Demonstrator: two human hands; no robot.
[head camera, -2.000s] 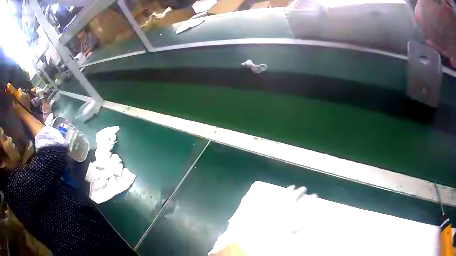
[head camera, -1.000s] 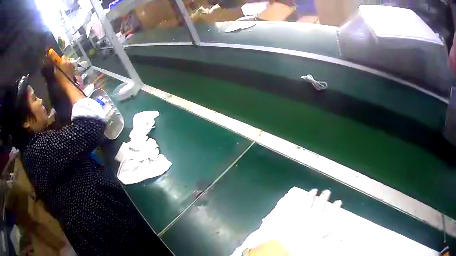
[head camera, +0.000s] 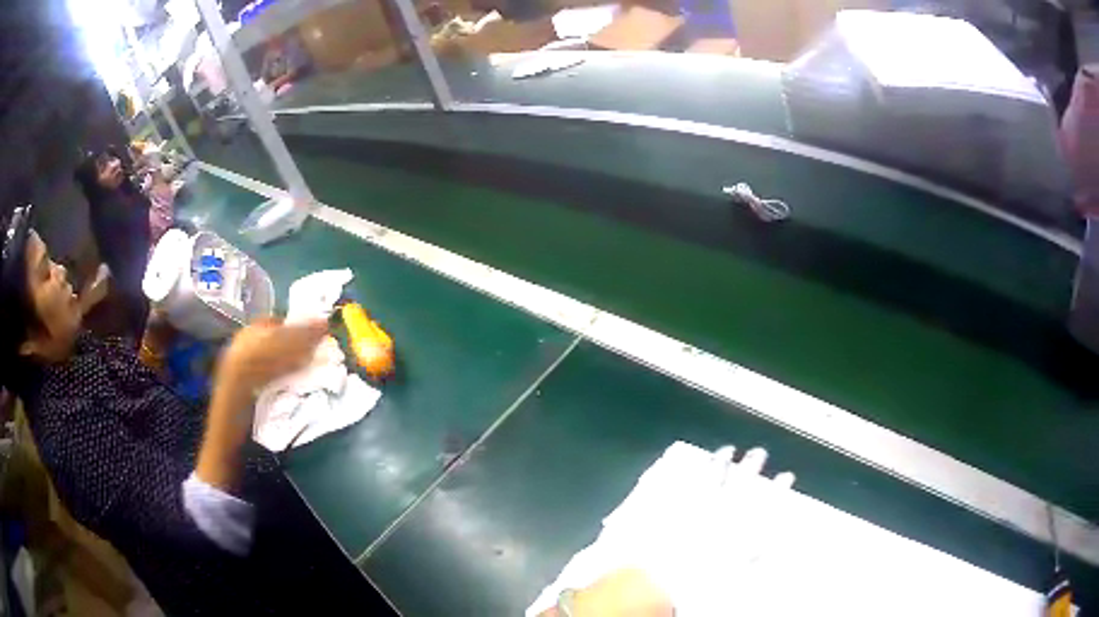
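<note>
A flat white cloth or sheet (head camera: 832, 554), badly overexposed, lies on the green bench at the lower right. Bare skin of my left hand or wrist (head camera: 621, 595) shows at the bottom edge, with a thin band. White glove fingers (head camera: 753, 465) lie at the sheet's far edge; glare hides whether my left hand wears that glove. My right hand is out of view. A yellow-orange and black screwdriver (head camera: 1058, 595) stands upright at the lower right edge, cut off, with a thin cord above it.
On the left, a seated person reaches over crumpled rags (head camera: 316, 404) beside an orange screwdriver (head camera: 368, 342) and a white housing (head camera: 223, 280) with blue parts. A pale rail (head camera: 675, 350) borders the green belt, which carries a looped white cord (head camera: 757, 204). A clear bin (head camera: 916, 133) stands beyond.
The neighbour's orange screwdriver has come down from the raised hand to beside the rags, and that hand is now apart from it. The view has swung left since the first frame. My left hand shows little change.
</note>
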